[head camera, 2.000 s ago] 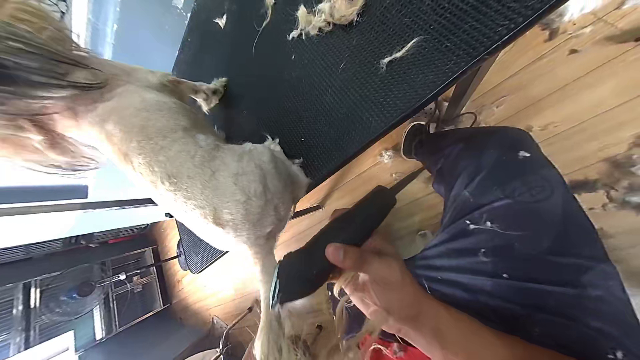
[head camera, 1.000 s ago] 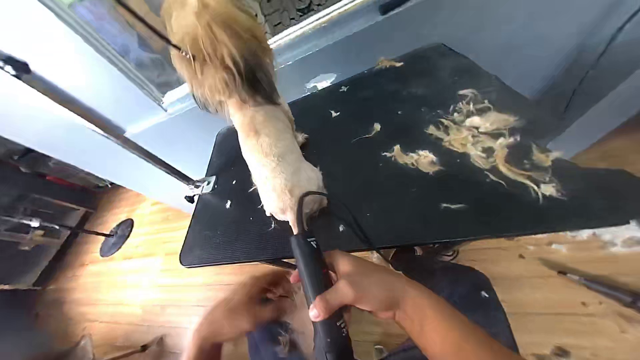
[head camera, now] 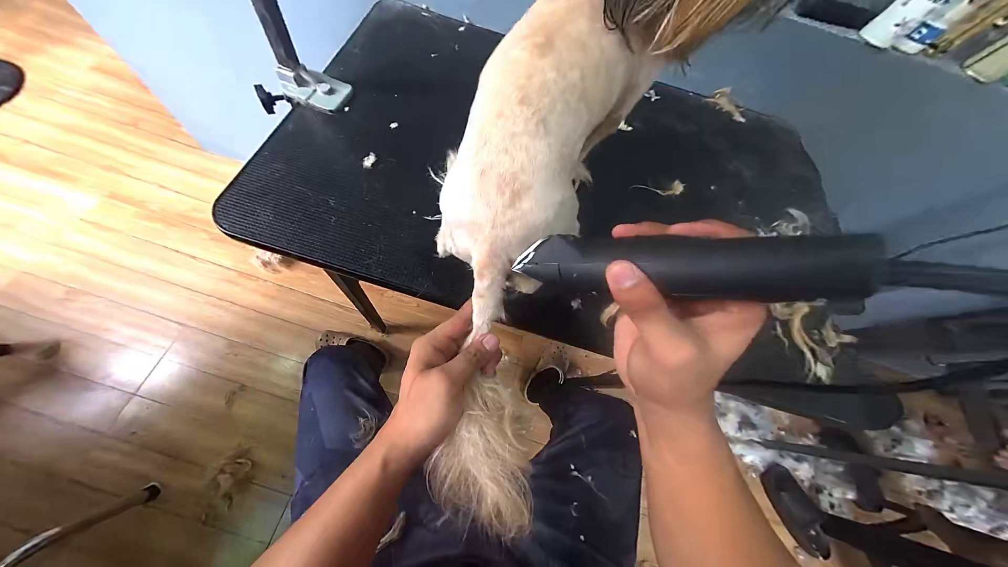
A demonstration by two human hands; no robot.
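A dog [head camera: 524,134] with a closely clipped back stands on the black grooming table, its rump toward me and its long-haired head partly out of view. My left hand [head camera: 441,378] pinches the dog's tail [head camera: 488,295] between thumb and fingers. Below that grip hangs the long-haired tail end [head camera: 484,465]. Black corded hair clippers [head camera: 709,266] lie across my right hand [head camera: 681,331], the thumb on the near side and fingers behind. Their blade end points left, at the side of the tail base.
The grooming table [head camera: 315,201] has a ribbed top with scattered hair tufts [head camera: 811,331]. A metal clamp [head camera: 315,88] holds a dark post at its far left edge. Cut hair lies on the wooden floor [head camera: 118,354]. A black cord runs off right, and bottles [head camera: 906,24] stand at upper right.
The clippers have swung from upright to nearly level, pointing left beside the tail base. My left hand, blurred below the table edge a second ago, now holds the tail. The view has shifted strongly.
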